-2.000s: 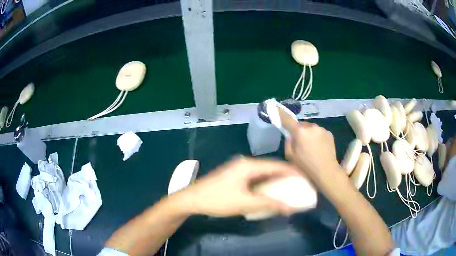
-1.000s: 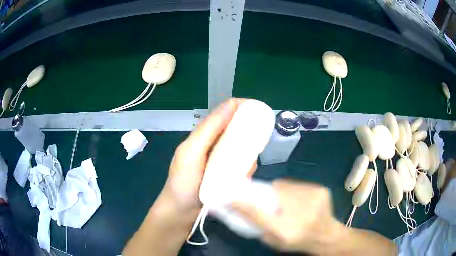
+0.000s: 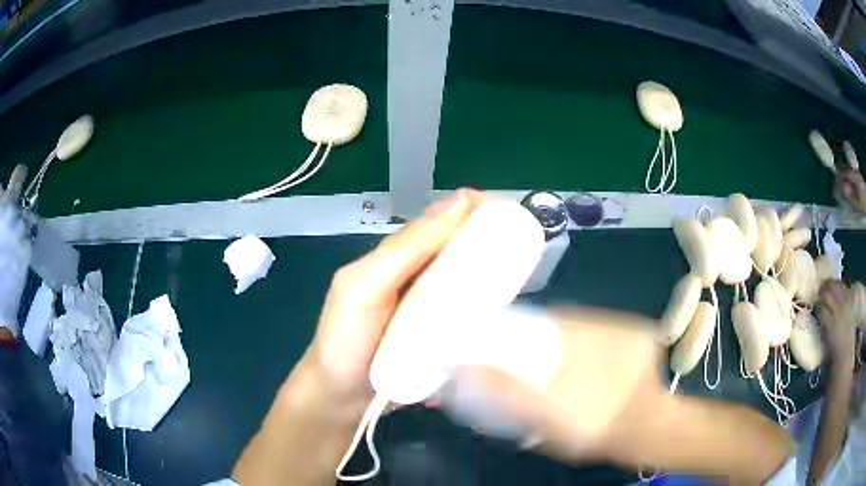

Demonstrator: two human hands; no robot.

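My left hand (image 3: 347, 327) holds a cream-white corded bar (image 3: 465, 294) upright at a slant in the centre of the head view. Its thin cord loop (image 3: 359, 451) hangs from the lower end. My right hand (image 3: 608, 380), blurred, holds a bunched white wiping cloth (image 3: 508, 351) against the bar's right side. The dispenser bottle (image 3: 551, 254) with a round metal top stands behind the bar, partly hidden by it.
Corded bars (image 3: 334, 114) lie on the green conveyor belt (image 3: 532, 114) beyond the rail (image 3: 247, 216). A grey post (image 3: 416, 114) crosses it. A crumpled wipe (image 3: 249, 262) and cloths (image 3: 147, 365) lie left. A bundle of bars (image 3: 731, 252) hangs right. Other people's hands (image 3: 837, 318) show at both sides.
Since two seconds ago, my right hand has come from the bottle to the bar, which is now raised. Bars on the belt have shifted right. Other people's hands have appeared at both edges.
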